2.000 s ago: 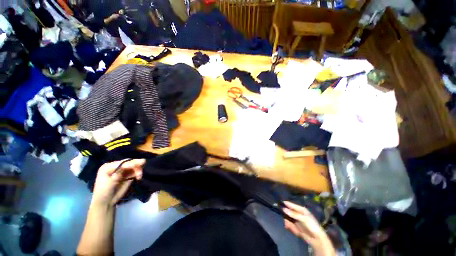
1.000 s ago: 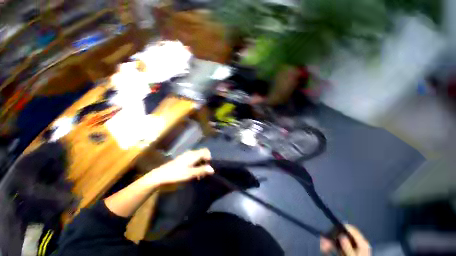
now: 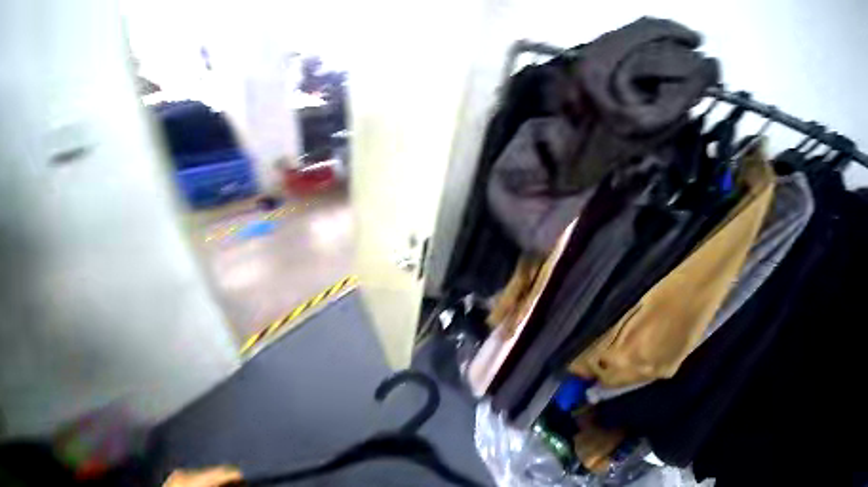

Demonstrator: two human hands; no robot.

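A black hanger (image 3: 395,443) is at the bottom centre, its hook pointing up and its thin arms spreading to both sides. My left hand (image 3: 203,477) is cut off by the bottom edge at the end of the hanger's left arm, and its fingers are mostly hidden. My right hand is not in view. Any garment on the hanger is below the picture's edge.
A clothes rail (image 3: 785,119) on the right holds many dark garments, a mustard garment (image 3: 680,300) and a grey bundle (image 3: 647,81) on top. Clear plastic (image 3: 509,452) lies below. A pale door (image 3: 400,181) stands beside an open doorway with yellow-black floor tape (image 3: 300,316).
The view has swung right from the table to the doorway and clothes rail. The hanger is now upright low in front of me. My right hand has left the picture.
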